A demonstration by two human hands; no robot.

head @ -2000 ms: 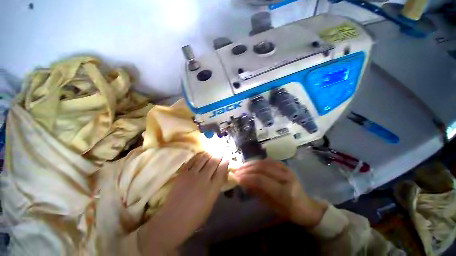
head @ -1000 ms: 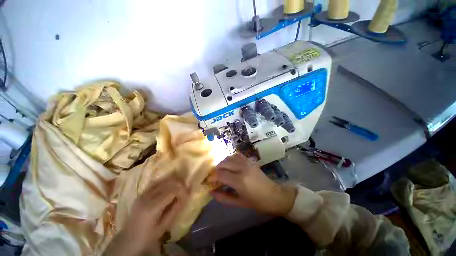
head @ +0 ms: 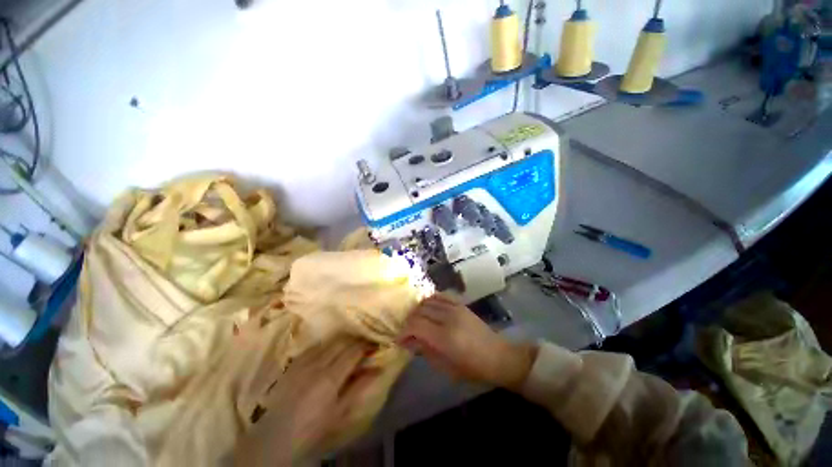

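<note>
The white and blue overlock machine (head: 465,191) stands in the middle, its needle area brightly lit. A pale yellow satin garment piece (head: 333,287) lies at the needle area and runs left into the large heap (head: 137,283). My right hand (head: 456,339) pinches the cloth edge just in front of the presser foot, which glare hides. My left hand (head: 310,397) is blurred and lies low on the cloth, left of my right hand; its fingers blend with the fabric, so its grip cannot be made out.
Blue-handled snips (head: 613,241) and a red-handled tool (head: 579,288) lie right of the machine, near loose threads. Yellow thread cones (head: 575,47) stand behind. A crumpled cream bundle (head: 775,365) is low at right. White cones (head: 41,255) are at left, a blue sewing machine (head: 780,55) far right.
The view has shifted, so the machine appears smaller and more cones show. My left hand has moved from the needle area down and left. The cloth by the foot now lies flatter than a second ago.
</note>
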